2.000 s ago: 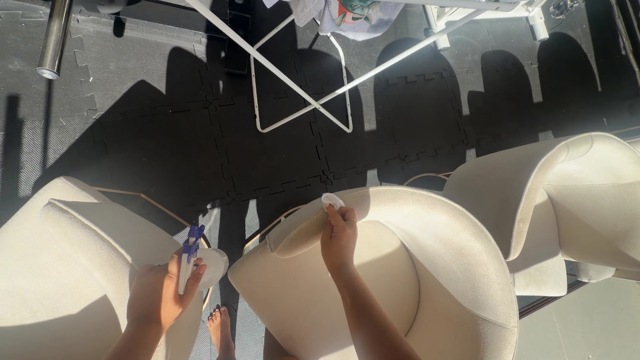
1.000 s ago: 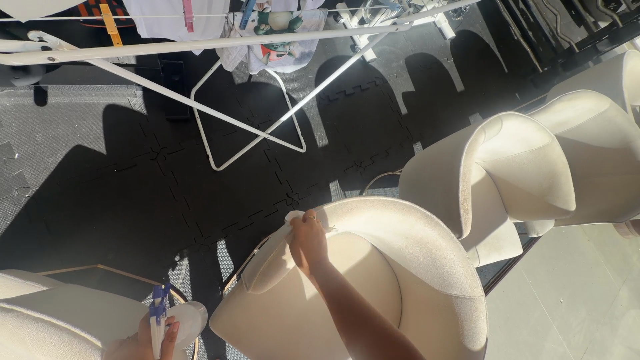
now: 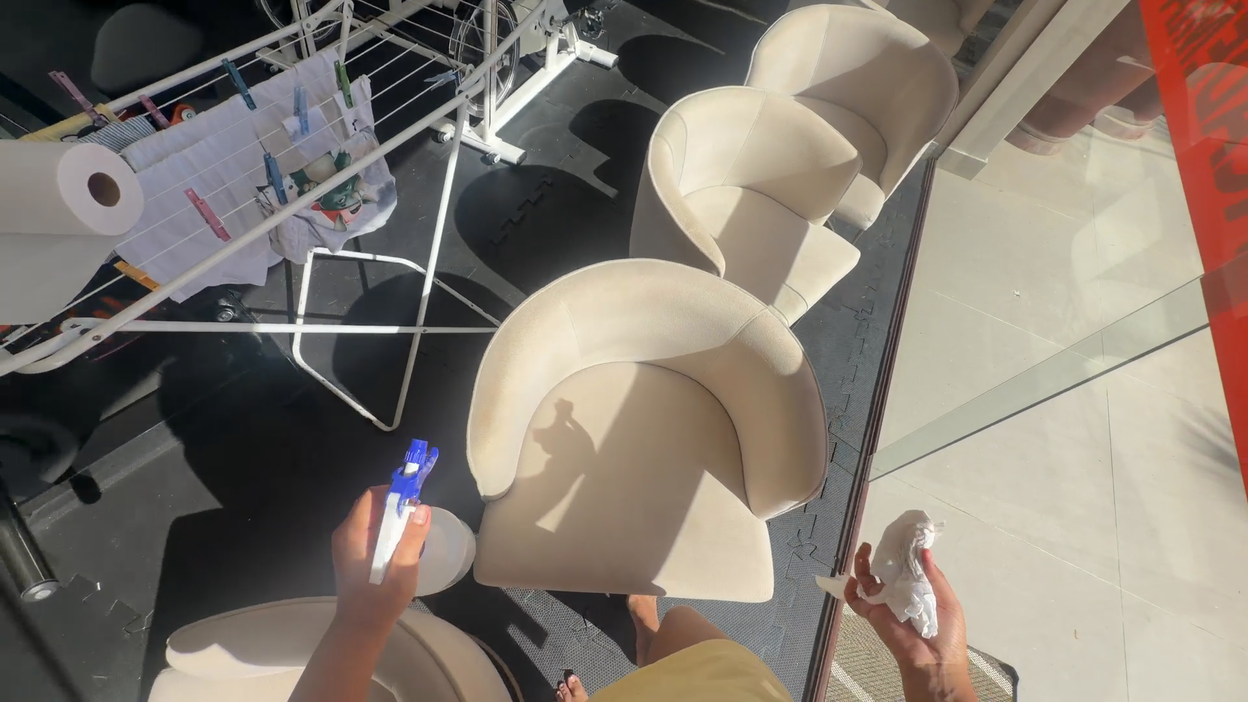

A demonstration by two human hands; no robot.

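My left hand (image 3: 382, 558) is closed around a spray bottle (image 3: 446, 552) with a blue and white trigger head and a translucent white body. It is left of the seat of a beige upholstered armchair (image 3: 624, 487), whose cushion bears a shadow. Out to the right, my right hand (image 3: 916, 604) holds a crumpled white paper towel (image 3: 909, 570) in its half-open palm, above the doorway floor. Part of another beige armchair (image 3: 283, 634) lies below my left forearm.
A white drying rack (image 3: 322, 190) with pegged laundry stands at the upper left, beside a paper towel roll (image 3: 93, 190). More beige armchairs (image 3: 751, 185) line up behind. At the right are a glass panel (image 3: 1053, 375), pale floor tiles (image 3: 1014, 546) and a doormat (image 3: 877, 663).
My right hand has left the armchair's backrest edge and is now off to its right, palm up with the paper towel. My left hand still grips the spray bottle. The view has swung considerably.
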